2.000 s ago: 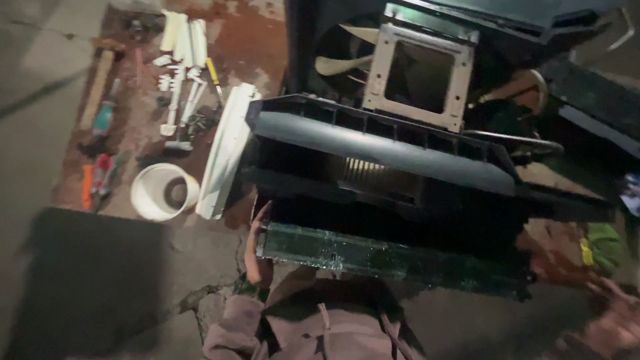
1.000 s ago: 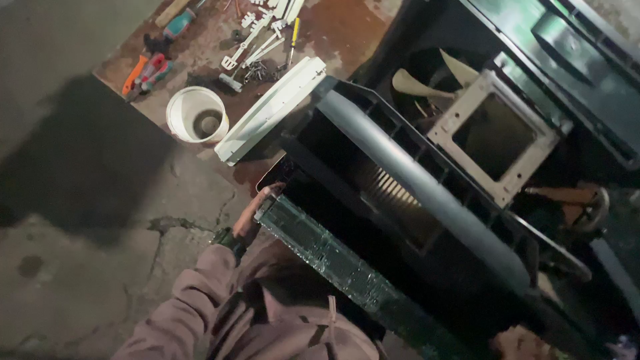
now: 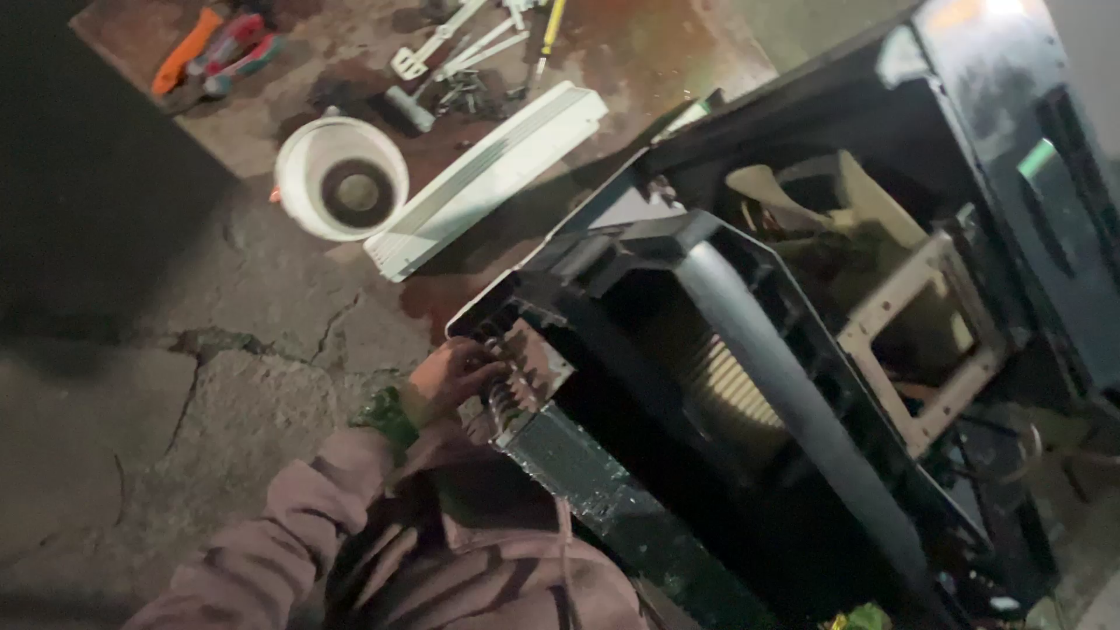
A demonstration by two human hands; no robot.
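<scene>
My left hand (image 3: 453,376), with a dark band at the wrist, has its fingers curled on the tube bends (image 3: 512,385) at the upper left end of a long finned heat-exchanger coil (image 3: 612,499). The coil lies along the near side of an opened air-conditioner unit with a black housing (image 3: 647,350). A rounded grey bar (image 3: 752,324) crosses this housing, and pale ribs show inside it. Beyond it are cream fan blades (image 3: 866,197) and a square metal bracket (image 3: 919,429) with a large opening. My right hand is out of view.
At the upper left stand a white bucket (image 3: 293,166) and a long white plastic piece (image 3: 490,179). Farther back lie an orange-handled tool (image 3: 188,48), red-and-teal-handled pliers (image 3: 236,52), a yellow-handled tool (image 3: 553,26) and several small dark metal pieces (image 3: 468,92). The floor (image 3: 262,420) is cracked.
The view has turned and come closer. My left hand, at the coil's end throughout, now has its fingers over the tube bends. The hand at the right edge two seconds ago is out of view.
</scene>
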